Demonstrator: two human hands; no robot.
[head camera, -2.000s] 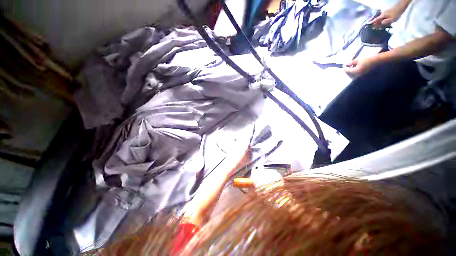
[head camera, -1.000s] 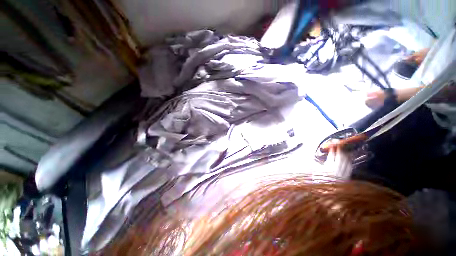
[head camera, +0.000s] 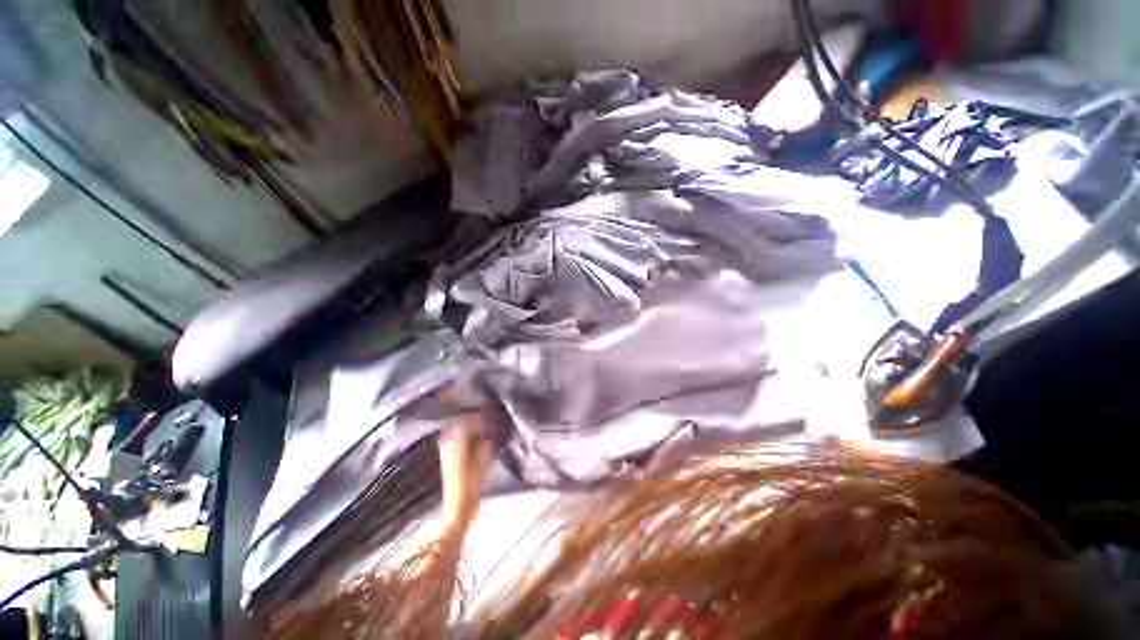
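Note:
A grey garment piece (head camera: 681, 356) lies partly spread on the white-covered table in front of me, with a dark line along its lower part. My left hand (head camera: 468, 419) is blurred at its left edge, on or against the cloth; its finger pose is unclear. My right hand is not visible; blurred brown hair covers the bottom of the picture. The steam iron (head camera: 923, 375), with its orange-brown handle, stands at the right with no hand on it.
A crumpled grey heap (head camera: 588, 250) lies behind the piece. Layered grey pieces (head camera: 356, 425) and a long padded roll (head camera: 269, 313) are at left. Dark cables (head camera: 919, 150) and a pale hose (head camera: 1063, 269) run near the iron. Yellow-green cloth (head camera: 63, 431) is far left.
The gloved right hand has left the iron and gone from view. My left hand shows again, at left. A grey piece now covers more of the white table. The view has turned left.

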